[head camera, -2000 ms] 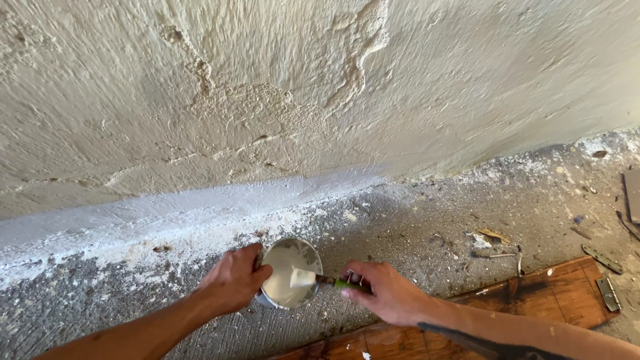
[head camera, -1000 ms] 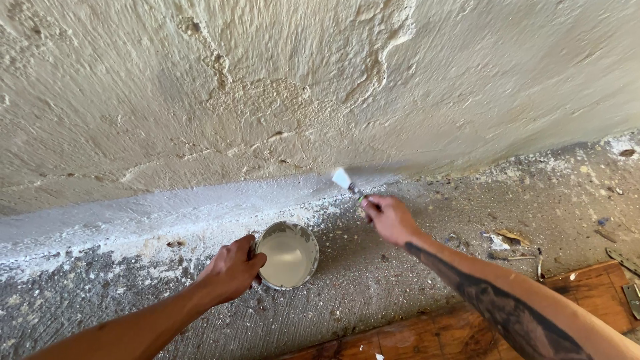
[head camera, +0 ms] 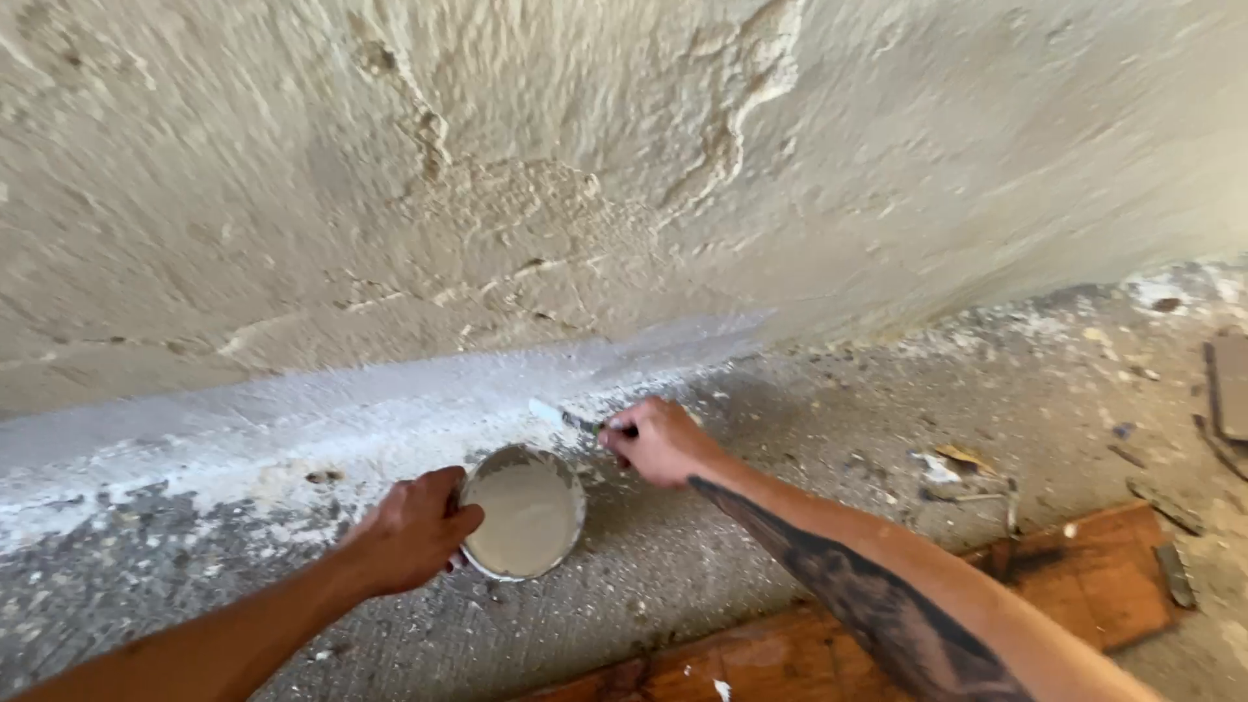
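My left hand grips the rim of a round container of off-white paint, low over the concrete floor. Just right of and above that container, my right hand holds a small paintbrush by its handle. The brush's pale, paint-coated bristles point left, near the whitish strip where the rough plaster wall meets the floor. Whether the bristles touch the surface cannot be told. A freshly coated pale band runs along the wall's foot, its right end beyond my right hand.
Under my right forearm lies a reddish-brown wooden board on the concrete floor. Debris, including a dry leaf and thin scraps, is scattered to the right. A flat brown piece lies at the right edge. Cracked, raised plaster marks the wall.
The brush was in the container two seconds ago, then at the wall's foot further right. Now my right hand has it lower and further left. My left hand keeps hold of the container.
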